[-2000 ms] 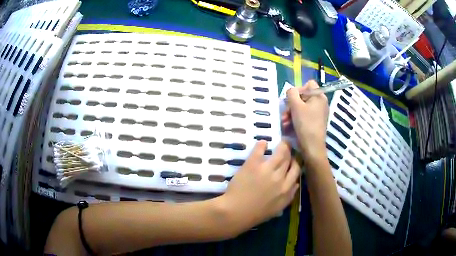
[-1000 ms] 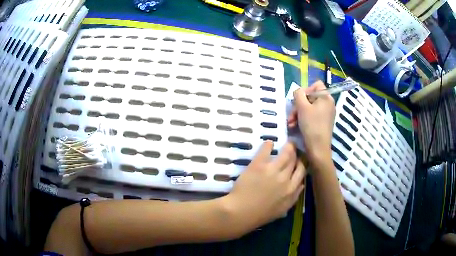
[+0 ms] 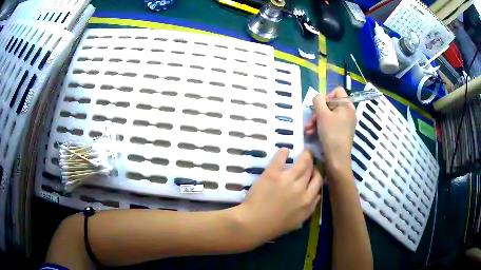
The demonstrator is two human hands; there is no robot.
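My right hand [image 3: 335, 124] holds a clear pen [image 3: 358, 97] over a white paper slip [image 3: 311, 113] between the foam trays. The pen tip is hidden by my fingers. My left hand [image 3: 285, 192] lies flat at the lower right corner of the left foam tray [image 3: 174, 113], its fingers near the slip's lower end; it covers part of the tray edge. A few black modules [image 3: 254, 153] sit in that tray's right slots. One module [image 3: 185, 181] with a small label [image 3: 191, 189] lies in its bottom row. The right foam tray [image 3: 395, 179] holds several black modules at its left.
A bag of swabs [image 3: 84, 163] lies on the left tray. A metallic dispenser bottle [image 3: 265, 21], a mouse [image 3: 330, 20] and a blue bin [image 3: 403, 79] with white bottles stand behind. Stacked trays [image 3: 26, 63] rise at far left. Yellow tape [image 3: 311, 242] crosses the green mat.
The whole view has shifted slightly, with the scene a little further right. My right hand stays at the slip with the pen, and my left hand stays by the tray corner.
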